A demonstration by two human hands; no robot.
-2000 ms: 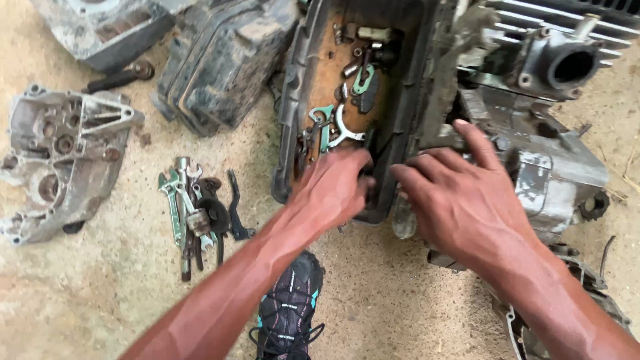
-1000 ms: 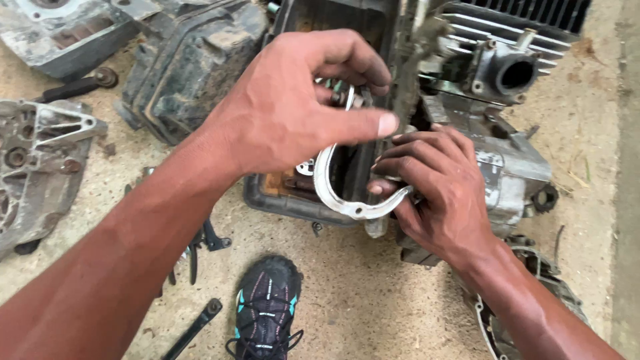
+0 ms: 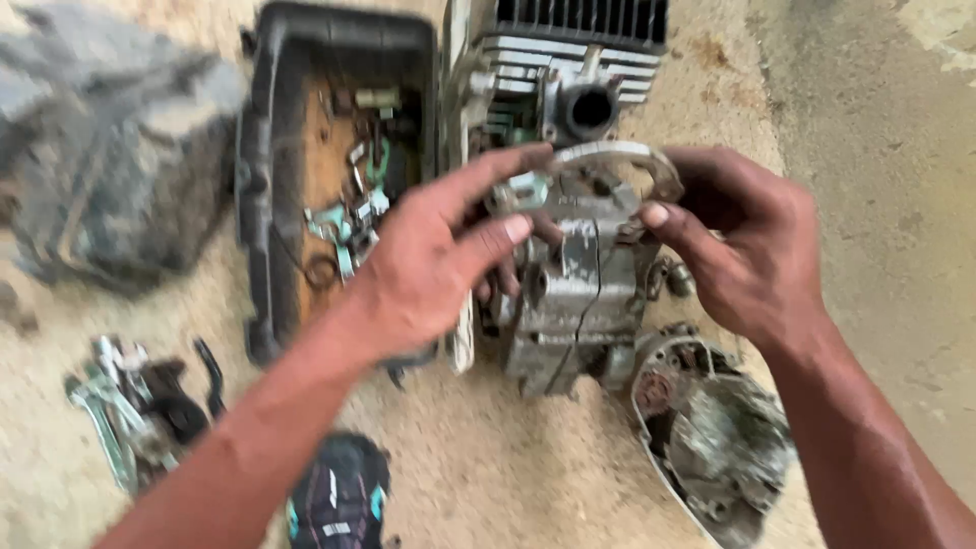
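Both my hands hold a curved, C-shaped metal part (image 3: 610, 151) above an engine. My left hand (image 3: 446, 252) pinches its left end, where a pale green piece (image 3: 526, 189) shows between finger and thumb. The other end lies between the thumb and fingers of my right hand (image 3: 743, 232). Beneath them is the grey metal engine block (image 3: 579, 297), with cooling fins and a round dark port (image 3: 592, 111) behind. A black plastic tray (image 3: 263, 198) with green and silver tools and small metal parts stands left of the engine.
Several tools, some of them spanners (image 3: 114, 427), lie on the concrete floor at the lower left. A dirty black casing (image 3: 122, 152) is at the upper left. An open engine cover (image 3: 724, 435) lies at the lower right. A shoe (image 3: 339, 492) is at the bottom.
Two seconds ago my left hand was in the tray and my right was at its edge. The curved part, in my hands beside the tray a second ago, is now above the engine.
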